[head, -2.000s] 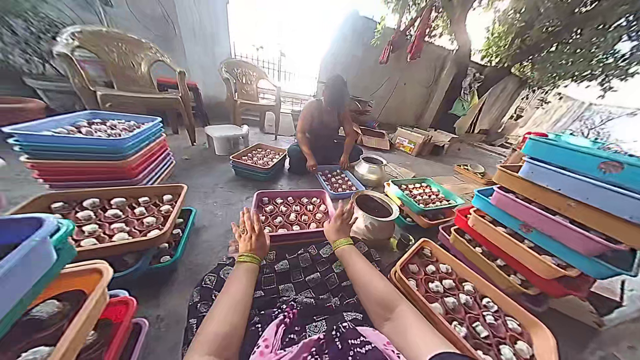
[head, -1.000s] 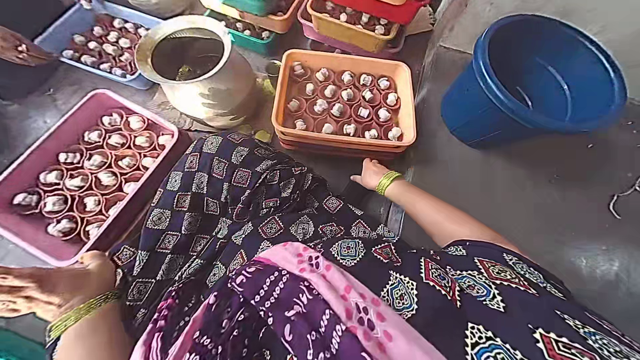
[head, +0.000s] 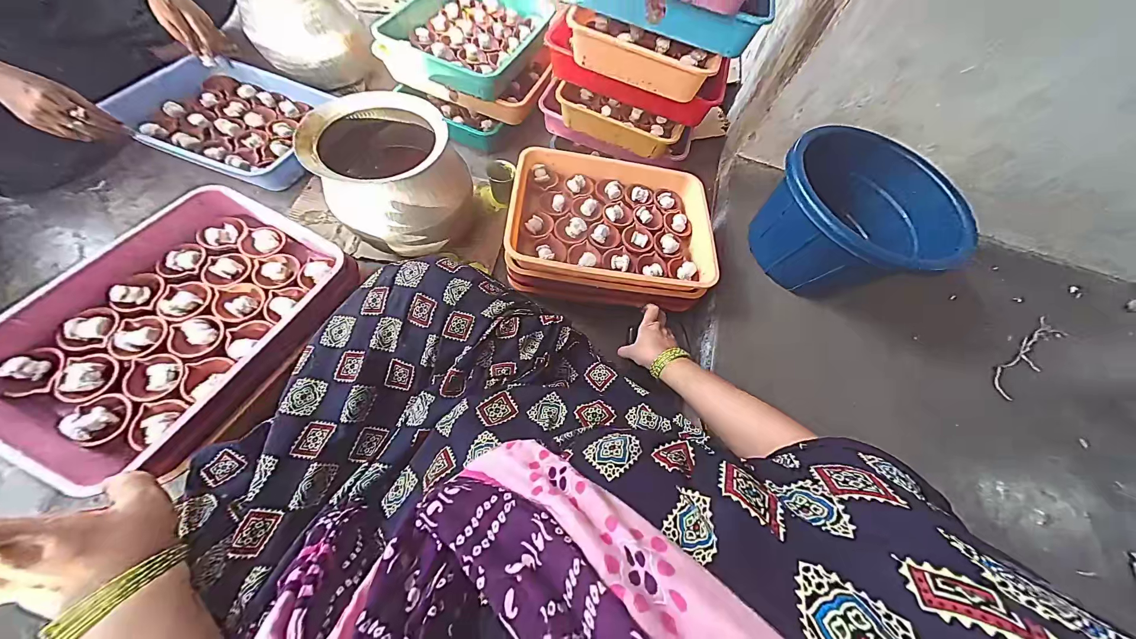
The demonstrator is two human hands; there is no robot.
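Note:
My left hand (head: 98, 546), with yellow-green bangles at the wrist, is at the lower left, beside the near corner of a pink plastic tray (head: 67, 275); it holds nothing that I can see. Small clay cups (head: 197, 334) with white wads in them fill that tray. My right hand (head: 650, 337) is low by the near side of a stack of orange trays (head: 612, 282), whose top one holds similar cups. Its thumb and fingers are apart, and whether it touches the stack or the floor is unclear. A round metal pot (head: 395, 200) of dark liquid stands between the trays.
A co-worker's hands (head: 67, 111) are at a blue tray (head: 293, 169), upper left. Another metal pot (head: 306, 40) stands behind. Stacked coloured trays (head: 635, 67) fill the back. A blue plastic tub (head: 799, 240) stands right, near the wall (head: 1047, 142). A small metal cup (head: 500, 177) is beside the pot.
The view has swung down and to the right. Two seconds ago both my hands were at the pink tray; now my right hand is by the orange stack and my left hand near the pink tray's corner.

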